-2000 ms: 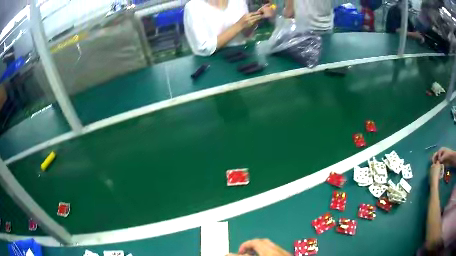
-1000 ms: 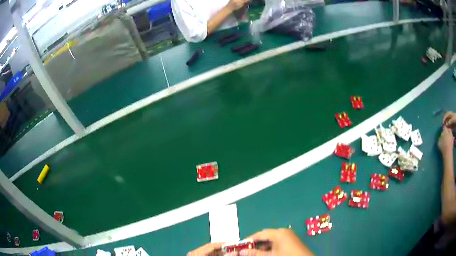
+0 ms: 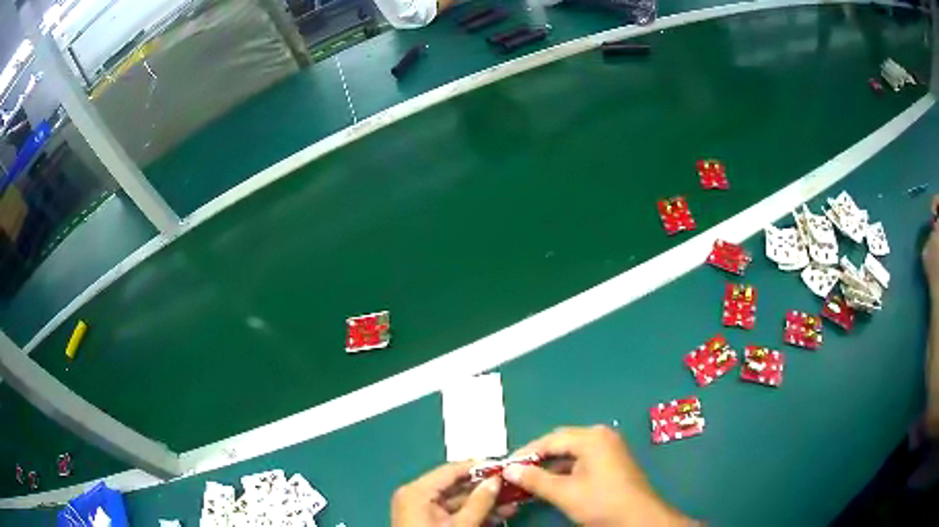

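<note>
My left hand (image 3: 441, 496) and my right hand (image 3: 589, 476) meet at the bottom centre, both gripping one red circuit board with a white plate edge (image 3: 505, 471). The thumbs press on its near side and the fingers hide much of it. A blank white rectangular sheet (image 3: 475, 414) lies just ahead of the hands. Several loose red circuit boards (image 3: 676, 420) lie on the green bench to the right. White perforated plates (image 3: 263, 502) are heaped at the lower left, and more white plates (image 3: 820, 239) at the right.
A pale edge rail (image 3: 556, 327) separates the bench from the green belt. On the belt are a red board with white edges (image 3: 368, 331), two red boards and a yellow cylinder (image 3: 76, 339). Black cylinders (image 3: 518, 38) lie opposite. A blue tray (image 3: 95, 506) is lower left. Another person's arm shows far right.
The view has tilted down, showing more of both hands and the sheet. The white-edged board on the belt has moved left. The person opposite has mostly left the picture.
</note>
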